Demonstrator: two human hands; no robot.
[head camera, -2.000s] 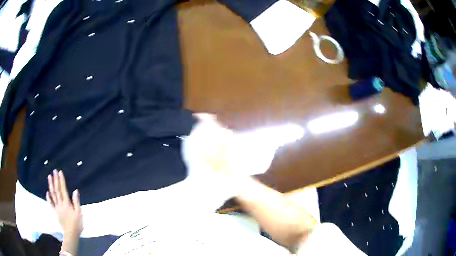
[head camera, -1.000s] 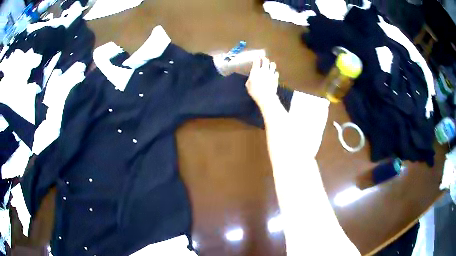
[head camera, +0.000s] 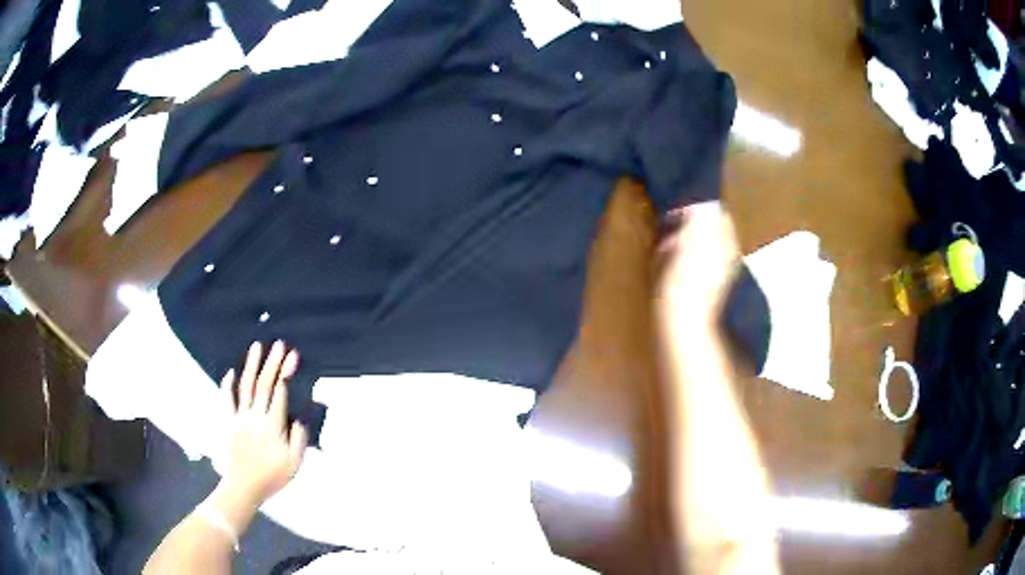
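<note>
A black top (head camera: 416, 225) with small white marks lies spread on the table, its white collar (head camera: 629, 11) cut off by the top edge. My left hand (head camera: 264, 421) lies flat with fingers apart at the lower left, where the black body meets the white hem panel (head camera: 427, 461). My right hand (head camera: 699, 247) is blurred and lies over the right sleeve (head camera: 683, 146); its fingertips are unclear, so I cannot tell whether it grips. The sleeve runs under that forearm to a white cuff (head camera: 796, 315). The other white cuff (head camera: 137, 169) lies at the left.
On the brown table (head camera: 787, 34), a bottle of amber liquid (head camera: 939, 279), a white ring (head camera: 898, 385) and a dark thread cone (head camera: 916, 487) stand or lie at the right. Garment piles sit at the left (head camera: 67, 112) and right (head camera: 967, 404).
My left hand, out of view one second ago, shows on the hem. My right hand has moved from the outstretched sleeve's lower part closer in. The sleeve now bends down, and the camera view has shifted.
</note>
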